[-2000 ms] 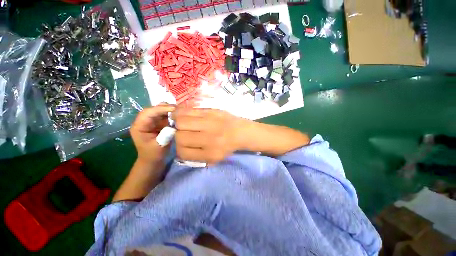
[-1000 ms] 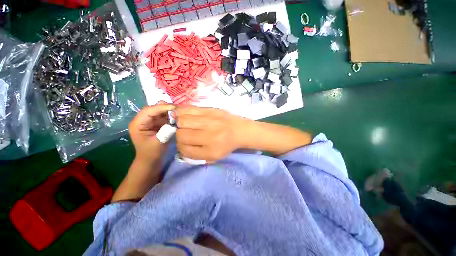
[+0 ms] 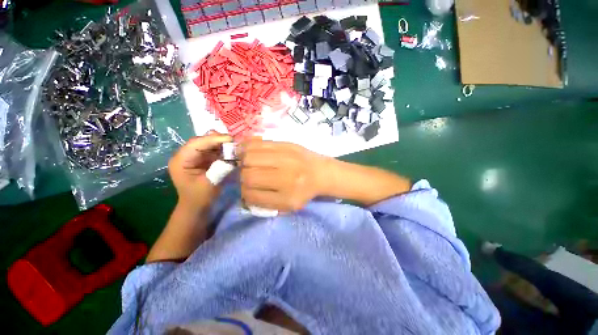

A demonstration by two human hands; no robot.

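My left hand point(image 3: 195, 171) is in front of my body with curled fingers, thumb and a fingertip in white coverings. My right hand point(image 3: 280, 175) is close on its right, back up, fingers bent towards the left fingertips. Any small part between the fingertips is too hidden to make out. Just beyond my hands, a pile of red strips point(image 3: 242, 82) and a loose pile of black and grey square plates point(image 3: 341, 72) lie on a white board point(image 3: 387, 124). A tangled heap of shiny metal clips point(image 3: 98, 118) lies on a clear plastic bag point(image 3: 105, 190) at the left.
A compartment tray of grey squares point(image 3: 242, 14) is behind the piles. Cardboard point(image 3: 498, 49), pale rings point(image 3: 467, 90) and plastic scraps point(image 3: 433, 36) are at the right. A red stool point(image 3: 39, 288) is lower left. A person's leg point(image 3: 544, 278) is lower right.
My right hand has shifted slightly right, opening a small gap from my left hand's covered fingers. The person's leg has come into view at lower right since the oldest frame.
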